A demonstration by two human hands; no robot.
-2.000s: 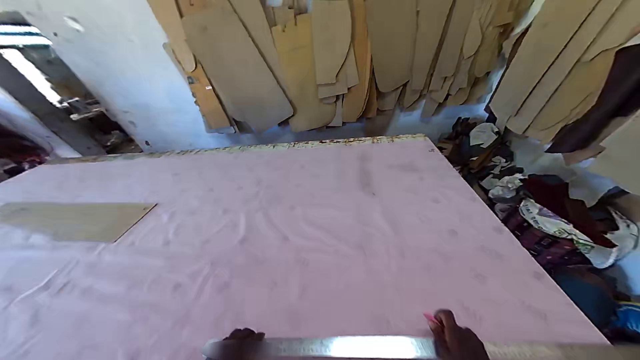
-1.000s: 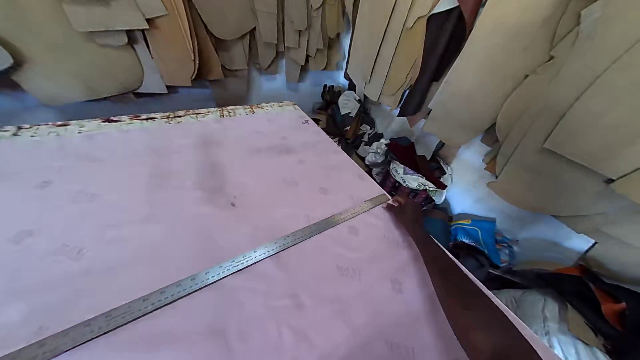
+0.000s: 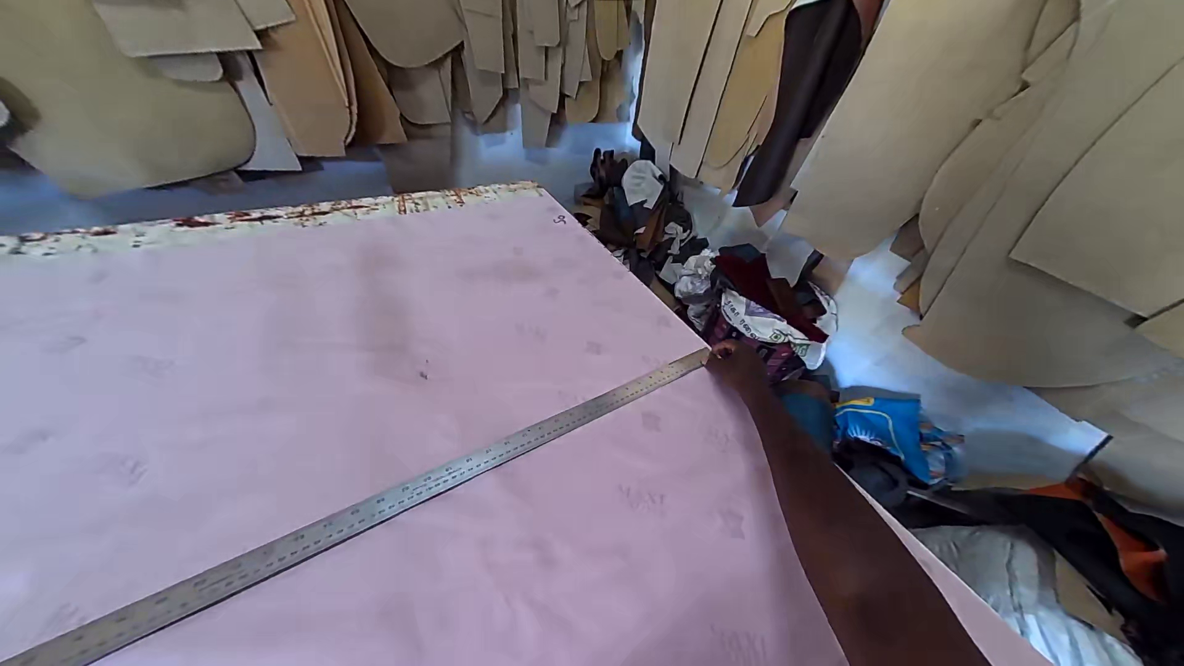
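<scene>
A long steel ruler [image 3: 407,497] lies flat across a pink sheet [image 3: 305,407] that covers the table, running from the lower left up to the sheet's right edge. My right hand [image 3: 737,363] is at the ruler's far end, fingers closed on it at the table edge, with the forearm reaching in from the lower right. A small handwritten mark is at the sheet's far corner, and faint printed marks repeat over its surface. My left hand is out of view, as is the ruler's near end.
Cardboard patterns [image 3: 925,120] hang along the walls behind and to the right. A heap of scraps and bags [image 3: 768,314] lies on the floor beyond the table's right edge, near a blue bag [image 3: 883,433]. A stained strip [image 3: 305,215] borders the far edge.
The view has swung to the right. Two seconds ago both hands were on the ruler at the near edge; now it lies slantwise, my right hand at the right edge and my left out of view.
</scene>
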